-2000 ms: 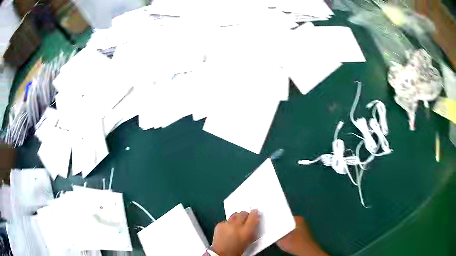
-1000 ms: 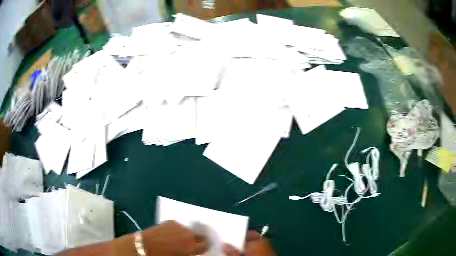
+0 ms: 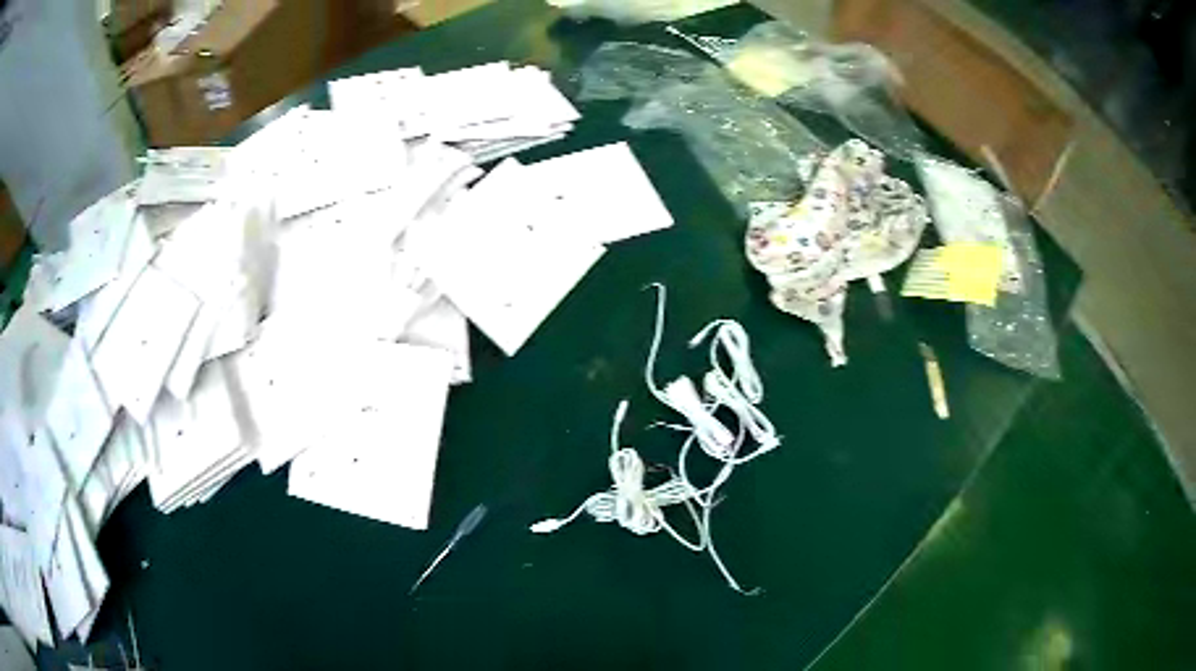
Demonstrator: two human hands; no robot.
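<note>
Neither of my hands is in the picture. Nearest in front of me, a small screwdriver [image 3: 450,547] with a thin shaft and grey-blue handle lies alone on the dark green table [image 3: 564,629]. To its right lie several bundled white cables [image 3: 632,496], tangled together, with a small white plug [image 3: 544,526] at the left end. A large loose heap of flat square white panels [image 3: 374,439] fills the left side, with small dark dots on many faces.
A patterned cloth [image 3: 833,230] lies crumpled at the right, beside a yellow sheet [image 3: 971,273] and clear plastic bags [image 3: 735,131]. A short yellow-tan stick [image 3: 934,382] lies below them. Brown cartons [image 3: 236,72] stand beyond the table. Thin white cord ends show at the lower left.
The view has swung to the right, so the heap and cables appear further left. Both hands and the panel they held have left the picture.
</note>
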